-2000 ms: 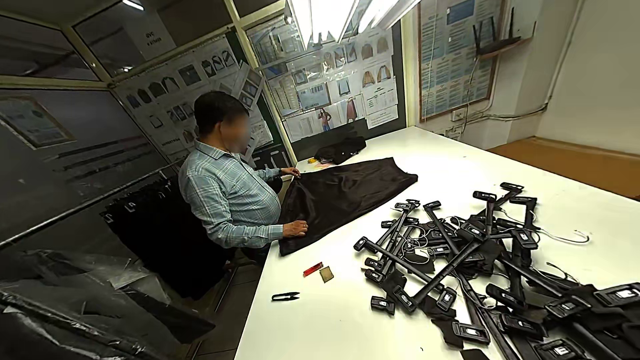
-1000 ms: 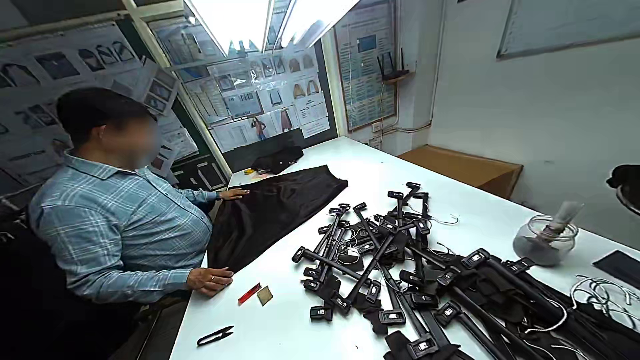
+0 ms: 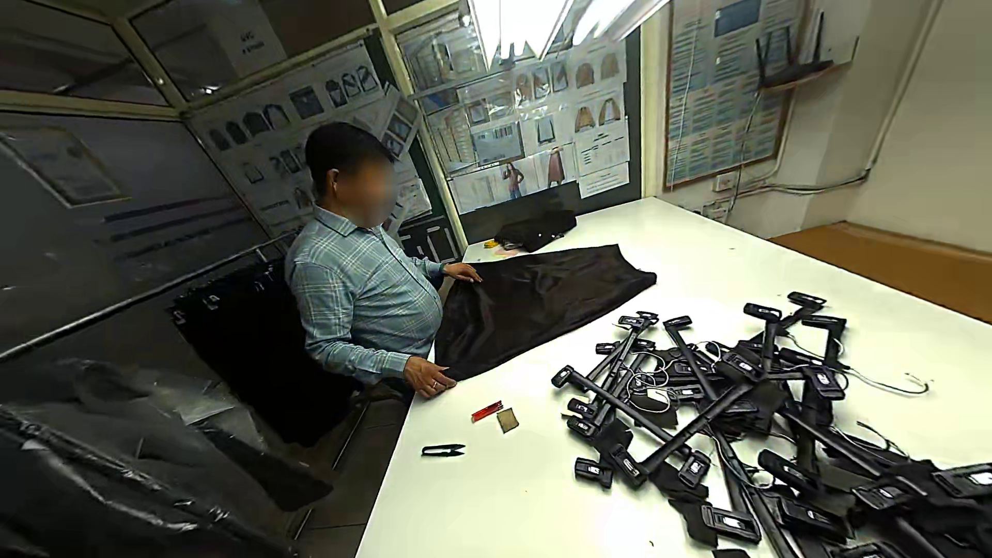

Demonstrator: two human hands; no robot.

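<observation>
Neither my left hand nor my right hand is in the picture. Across the white table (image 3: 496, 496), a co-worker in a checked shirt stands at a dark, satiny cloth piece (image 3: 542, 298) spread flat. One of the co-worker's hands (image 3: 463, 272) rests on its upper left edge; the other (image 3: 428, 377) lies at its near left corner, by the table edge. Nearer to me are black thread snips (image 3: 443, 450), a small red object (image 3: 487, 411) and a tan square piece (image 3: 508, 421). A tangled heap of black straps with small black devices (image 3: 728, 403) and white cables covers the right side.
A bundle of dark cloth (image 3: 536, 231) lies at the table's far end. Dark garments hang on a rack (image 3: 263, 349) behind the co-worker. Plastic-covered items (image 3: 139, 465) fill the lower left. A brown surface (image 3: 891, 260) stands beyond the table's right edge.
The co-worker's nearer hand has shifted toward the near left corner of the dark cloth. The view swung right and then back left.
</observation>
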